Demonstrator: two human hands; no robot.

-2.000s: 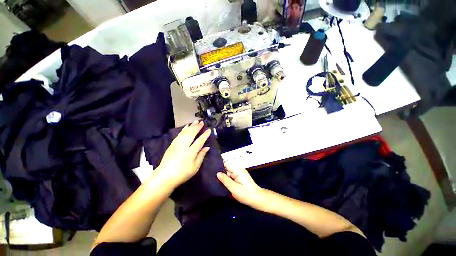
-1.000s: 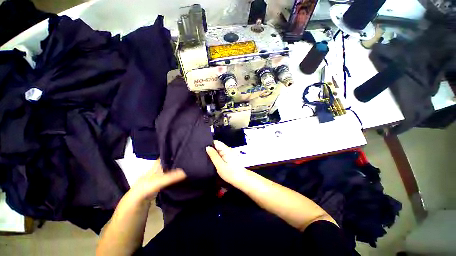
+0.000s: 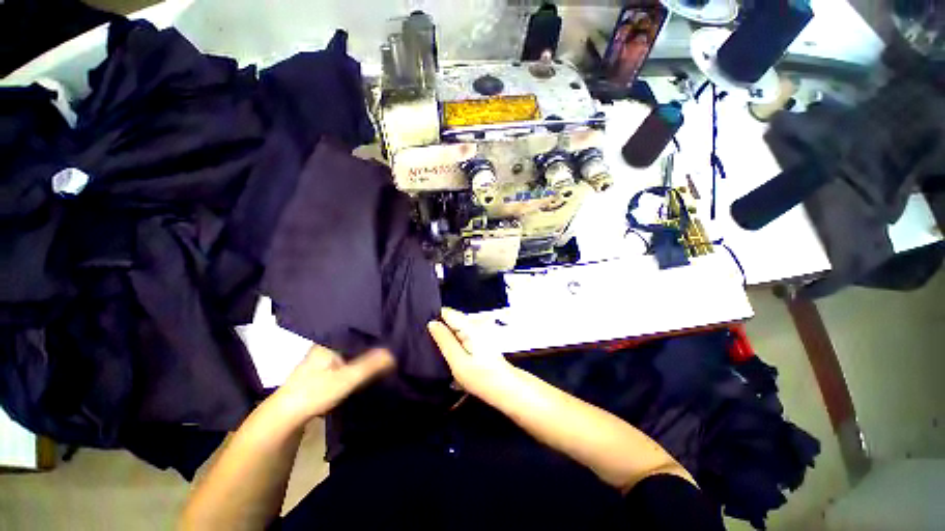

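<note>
A dark navy garment piece (image 3: 337, 244) hangs between my hands, left of and in front of the off-white overlock machine (image 3: 497, 156). Its right edge lies beside the needle area (image 3: 446, 233). My right hand (image 3: 466, 347) pinches the cloth's right edge between thumb and fingers. My left hand (image 3: 337, 382) is at the cloth's lower left, thumb apart and slightly blurred; its fingers are partly hidden under the cloth.
A large dark garment pile (image 3: 135, 228) with a small white spot lies at left. Thread cones (image 3: 653, 135), a picture-faced rectangle (image 3: 633, 47) and small brass tools (image 3: 692, 230) are behind and right of the machine. Dark cloth (image 3: 684, 415) fills a red-rimmed basket at lower right.
My left hand has moved from near the needle down to the cloth's lower left. The piece has been raised and spread leftwards over the pile's edge. My right hand still pinches the cloth.
</note>
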